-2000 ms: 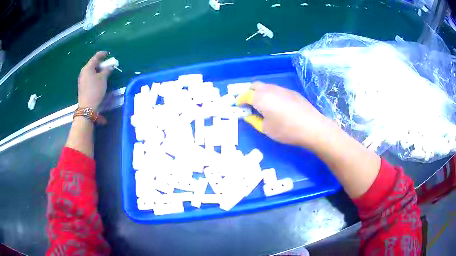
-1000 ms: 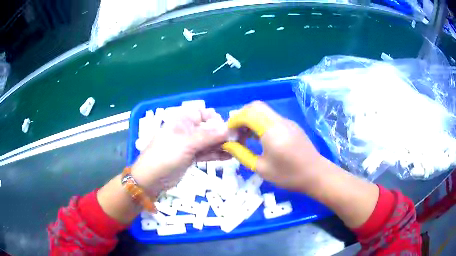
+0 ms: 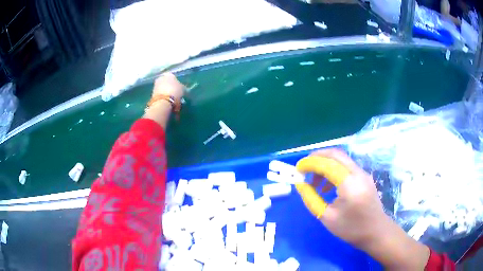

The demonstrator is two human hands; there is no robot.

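Observation:
My left hand (image 3: 168, 89) reaches across the green belt (image 3: 275, 119) to its far side. Its fingers are hidden, and a thin pale piece shows blurred beside it; I cannot tell if it is held. My right hand (image 3: 344, 198), with yellow finger cots on thumb and index finger, pinches a white cover plate (image 3: 286, 171) above the blue tray (image 3: 312, 233). White cover plates (image 3: 212, 211) lie heaped in the tray's left part. A white belt unit with a thin stem (image 3: 225, 130) lies on the belt between my hands.
More white units lie on the belt, one at the left (image 3: 76, 171). A large bag of white pieces (image 3: 180, 37) lies beyond the belt. A clear open bag of white pieces (image 3: 445, 174) is right of the tray. A metal post (image 3: 407, 21) stands at upper right.
My hands were together over the tray and are now apart. My left hand has moved forward to the belt's far side. My right hand stays over the tray. The view has tilted up.

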